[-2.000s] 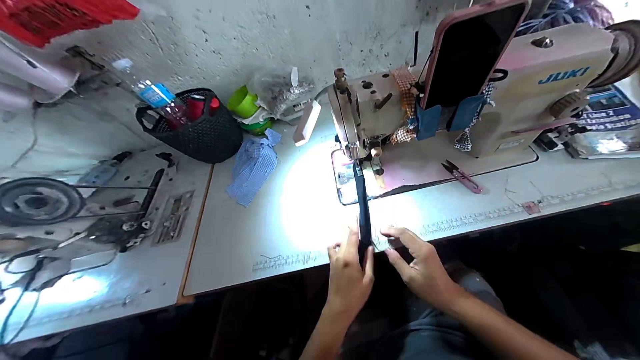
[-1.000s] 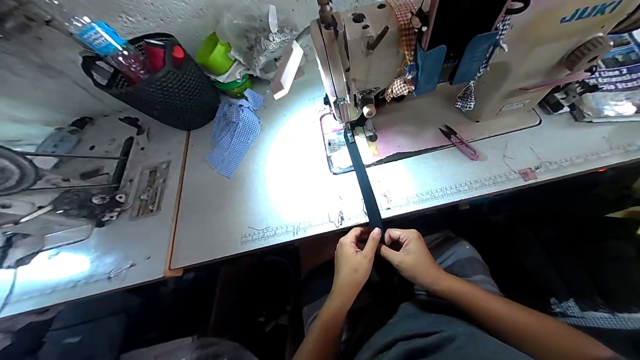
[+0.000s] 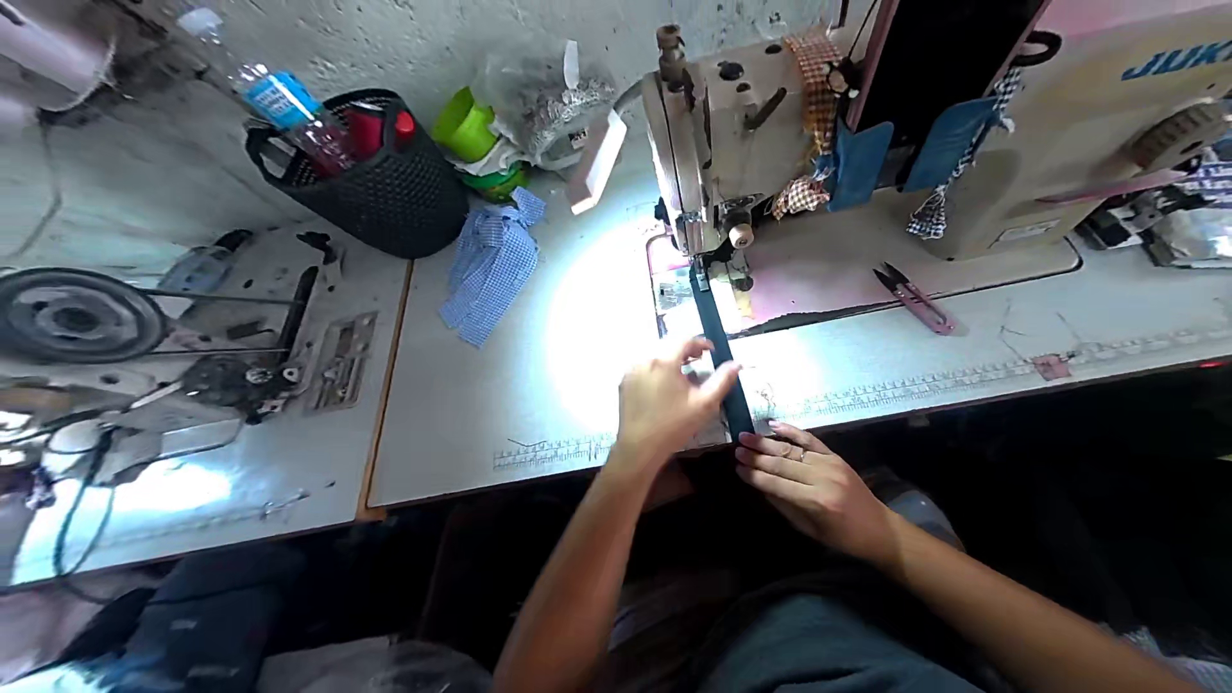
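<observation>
A narrow dark fabric strip (image 3: pixel 724 361) runs from under the presser foot (image 3: pixel 702 277) of a Juki sewing machine (image 3: pixel 760 125) down to the table's front edge. Over the strip's middle, my left hand (image 3: pixel 671 393) has its thumb and fingers apart; whether it touches the fabric is not clear. My right hand (image 3: pixel 808 481), with a ring on one finger, has its fingertips on the strip's near end at the table edge. Beyond that edge the strip is hidden.
Pink thread snips (image 3: pixel 916 300) lie right of the needle area. A blue checked cloth (image 3: pixel 494 265) and a black basket (image 3: pixel 385 192) with a bottle (image 3: pixel 284 104) are on the left. Another machine (image 3: pixel 241 361) stands further left. Printed rulers (image 3: pixel 895 390) line the front edge.
My left hand has moved off the strip's near end, up toward the presser foot, and its fingers have spread. My right hand's fingers have straightened at the strip's near end.
</observation>
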